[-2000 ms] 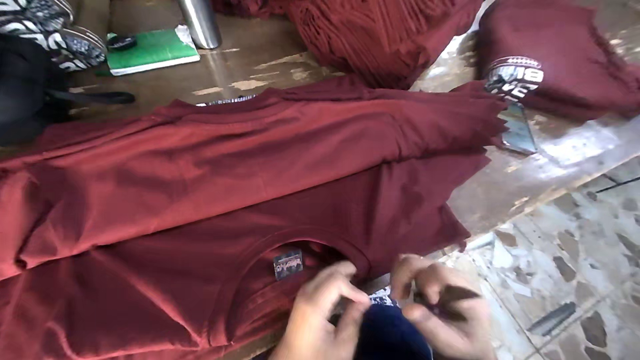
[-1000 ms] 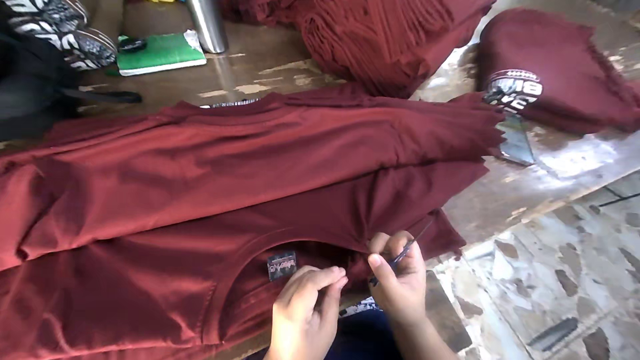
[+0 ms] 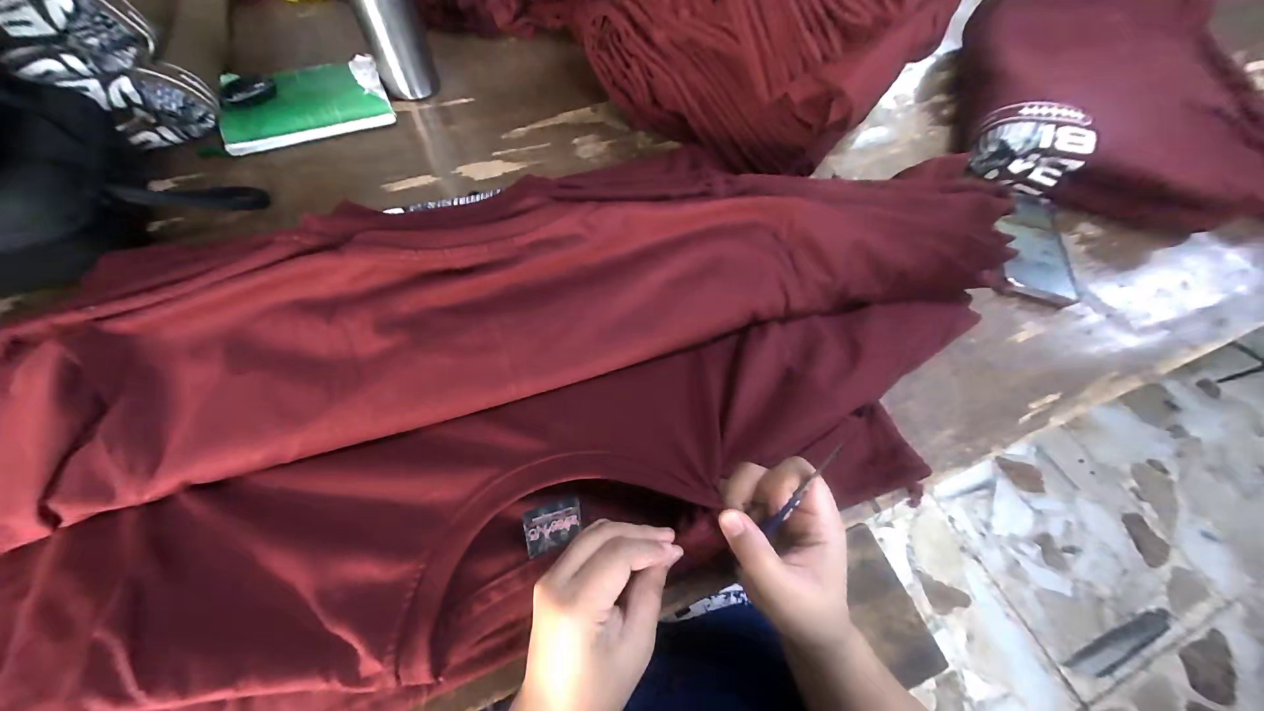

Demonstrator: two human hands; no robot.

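A maroon T-shirt (image 3: 296,583) lies spread across the table, its round collar facing me and a dark printed neck label (image 3: 552,526) inside. My left hand (image 3: 602,597) is over the neck opening with thumb and fingertips pinched together; anything as thin as a thread between them cannot be made out. Just right of it, my right hand (image 3: 795,563) holds a thin, dark, pointed hand tool (image 3: 795,502), tip up and to the right. Its fingertips are at the collar's right edge, where the cloth draws into folds. Another maroon shirt (image 3: 474,326) lies behind.
Maroon garments (image 3: 731,69) are heaped at the back, with a printed maroon bundle (image 3: 1136,118) at right. A flat glossy object (image 3: 1042,259) lies near it. A steel bottle (image 3: 397,49), green book (image 3: 306,104) and black bag (image 3: 59,188) stand back left. The table edge (image 3: 1086,410) borders a stone-patterned floor.
Two seconds ago both hands were nearer me, below the collar. They have moved up to the neck opening, and the collar cloth is now pulled into folds at my right hand.
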